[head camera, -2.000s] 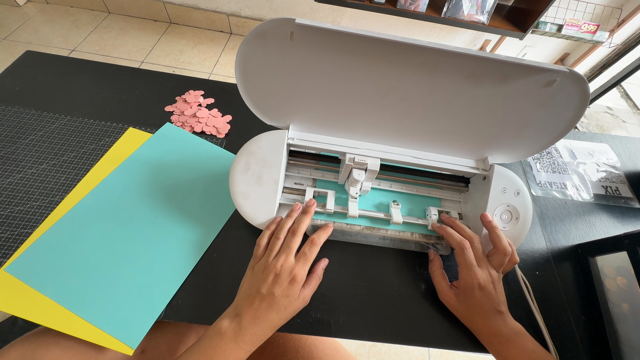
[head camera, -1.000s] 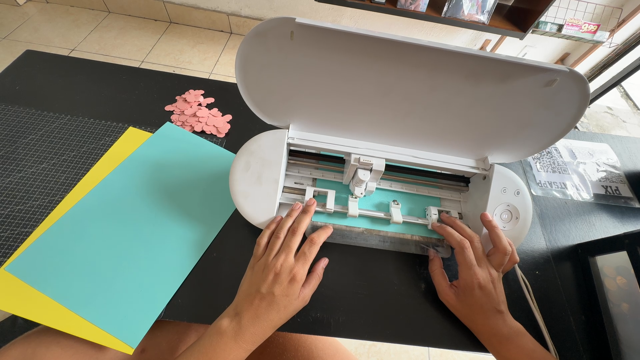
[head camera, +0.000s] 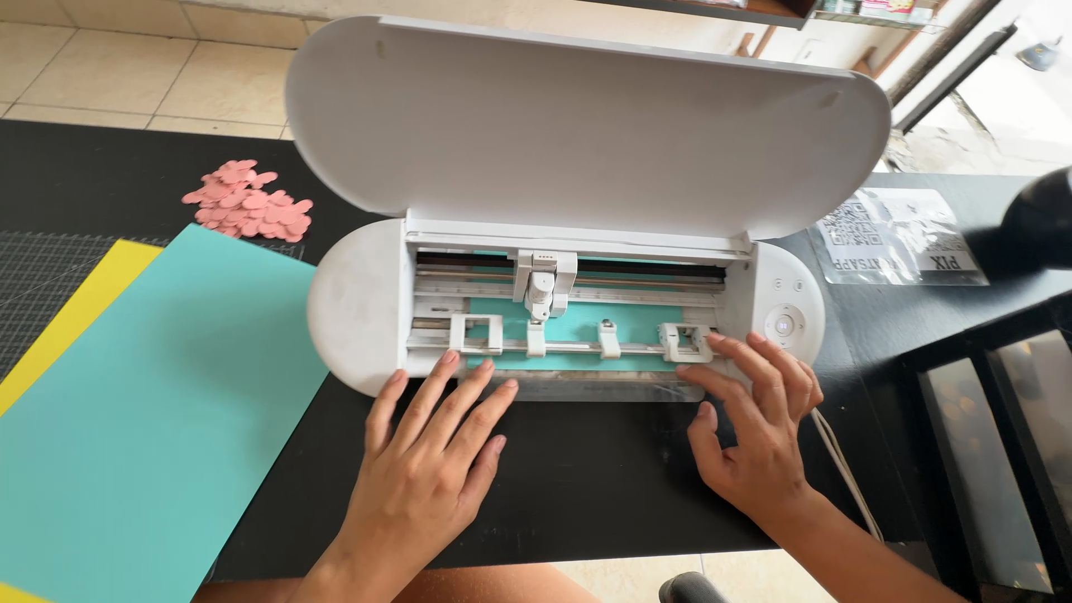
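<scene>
A white electronic cutting machine (head camera: 356, 306) stands on the black table with its lid (head camera: 586, 126) raised. Inside it, a turquoise sheet (head camera: 569, 322) on what looks like a clear mat (head camera: 603, 389) lies under the roller bar. The tool carriage (head camera: 544, 285) sits left of centre. My left hand (head camera: 435, 456), fingers spread, rests its fingertips at the machine's front edge and the mat, below the left white roller (head camera: 476, 333). My right hand (head camera: 758, 427) has its fingers at the right roller (head camera: 687, 342) and the mat's right end, gripping nothing that I can see.
Left of the machine, turquoise cardstock (head camera: 159, 402) overlaps yellow cardstock (head camera: 75, 310) and a gridded cutting mat (head camera: 42, 268). Pink paper cutouts (head camera: 251, 205) are piled behind them. At right are a printed sheet in plastic (head camera: 900, 239), a cable (head camera: 850, 477) and a black-framed case (head camera: 913, 368).
The tool carriage has shifted slightly along its rail. Both hands have stayed at the machine's front. The view has moved somewhat.
</scene>
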